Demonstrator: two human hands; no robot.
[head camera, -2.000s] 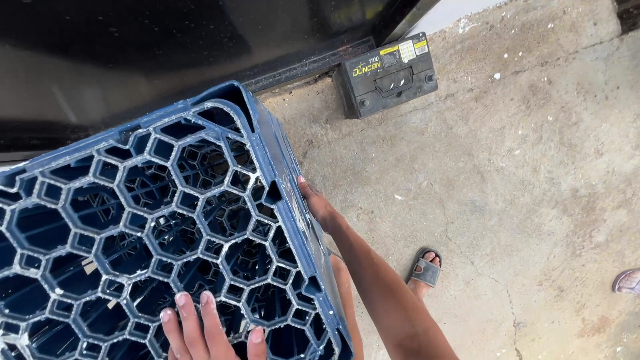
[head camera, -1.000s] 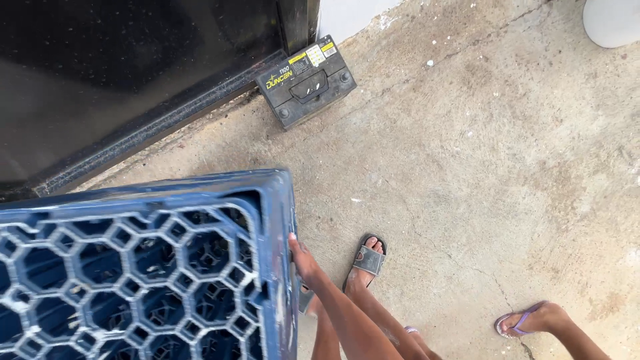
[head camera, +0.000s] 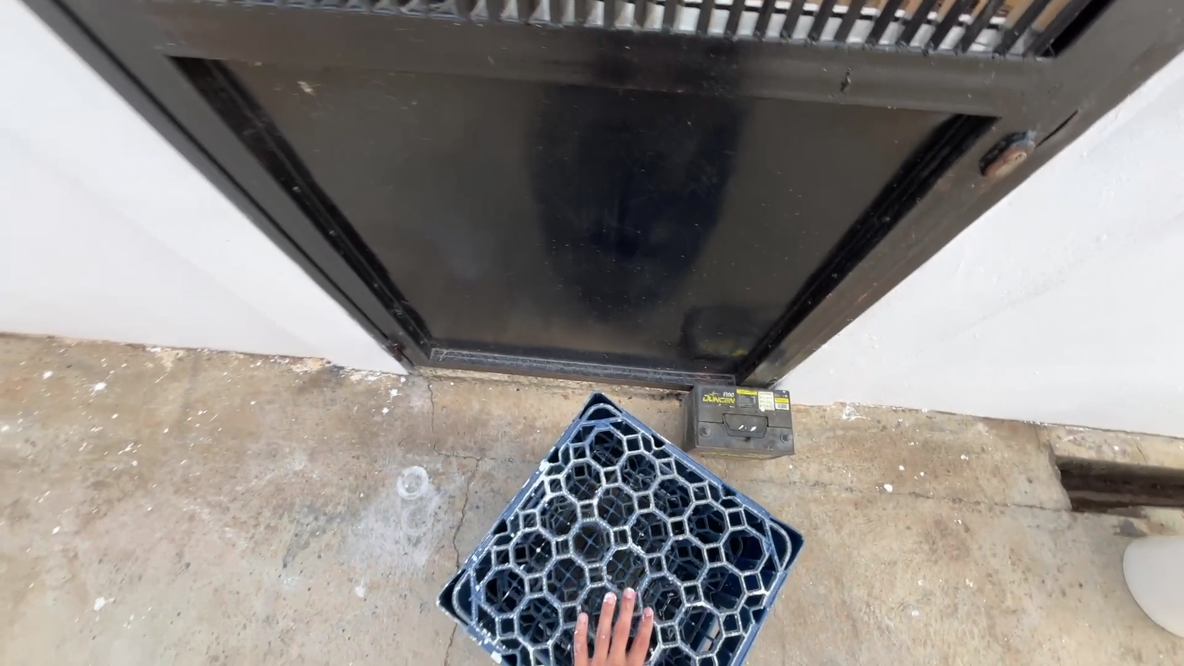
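Observation:
A blue plastic crate (head camera: 610, 532) sits at the lower middle of the head view, turned corner-first toward a black metal door. Its honeycomb lattice face is up, the edges worn whitish. My left hand (head camera: 612, 634) lies on the lattice near the bottom edge of the view, fingers extended and slightly apart; the palm is cut off by the frame. My right hand is out of view. Just beyond the crate's right side, a dark car battery (head camera: 740, 424) marked Duncan stands on the ground against the foot of the door.
The black door (head camera: 592, 213) has a barred upper part and a rusty lock (head camera: 1006, 155). White walls (head camera: 1017, 305) flank it. Stained, cracked concrete (head camera: 231, 499) spreads around the crate. A recessed slot (head camera: 1124, 485) and a white rounded object (head camera: 1156, 583) lie at the right.
The view has swung up and left, bringing the whole door in. The crate now shows corner-first. My right hand, on the crate's side before, has left the view, as have the sandalled feet.

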